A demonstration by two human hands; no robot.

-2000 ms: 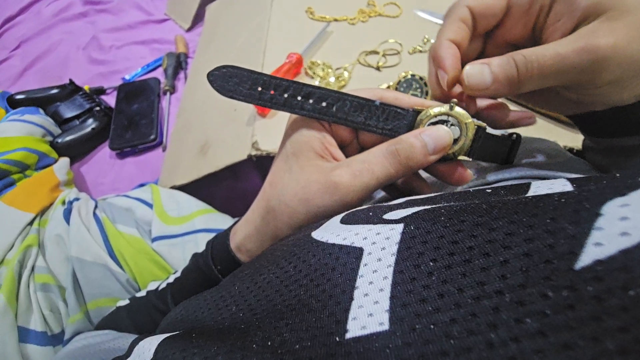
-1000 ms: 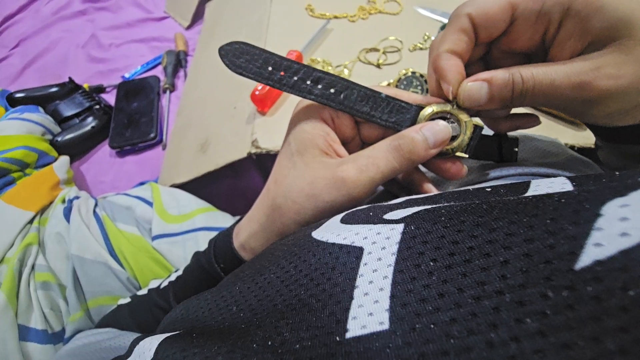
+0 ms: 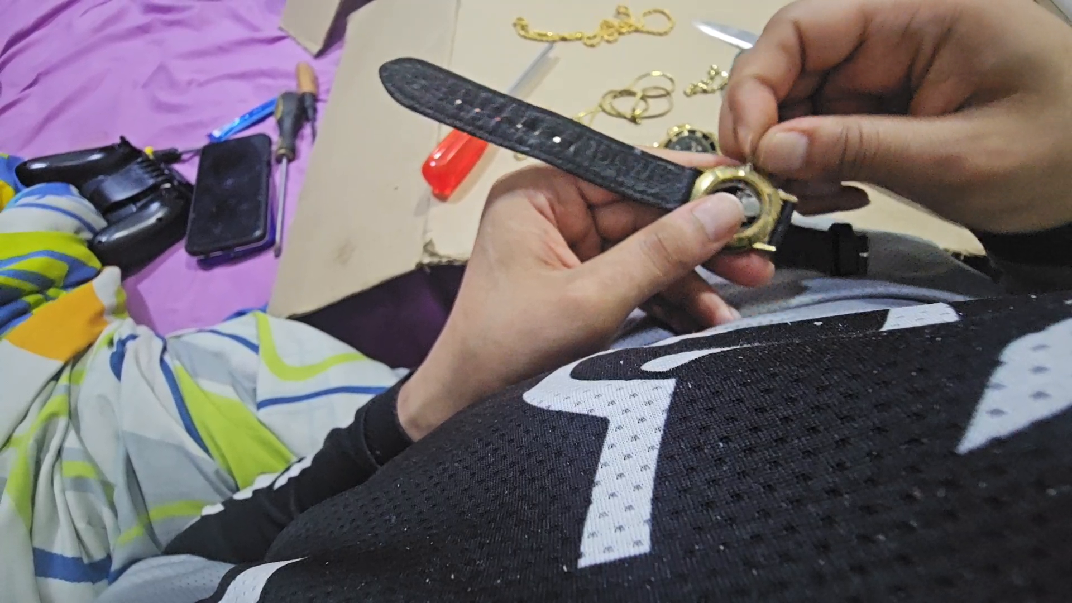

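Observation:
My left hand [image 3: 578, 260] holds a gold-coloured wristwatch case [image 3: 737, 205], its thumb across the near side and its fingers beneath. The case looks open in the middle, with pale and dark parts visible inside. A black leather strap [image 3: 536, 134] reaches from it to the upper left; the other, buckle-side strap [image 3: 825, 249] runs off to the right. My right hand [image 3: 888, 117] pinches thumb and forefinger together at the crown side of the case. Whatever is between those fingertips is too small and hidden to identify.
On the cardboard [image 3: 368, 151] lie a red-handled screwdriver [image 3: 455, 163], a gold chain [image 3: 603, 32], gold rings [image 3: 641, 99], a second watch [image 3: 691, 138] and a metal blade [image 3: 726, 34]. Farther left, a smartphone [image 3: 229, 194], a game controller [image 3: 117, 193] and a dark-handled screwdriver [image 3: 289, 126] rest on purple cloth.
The right fingertips have stayed at the top edge of the watch case, with small shifts of the fingers. The left hand keeps its hold, and the watch has moved slightly to the right.

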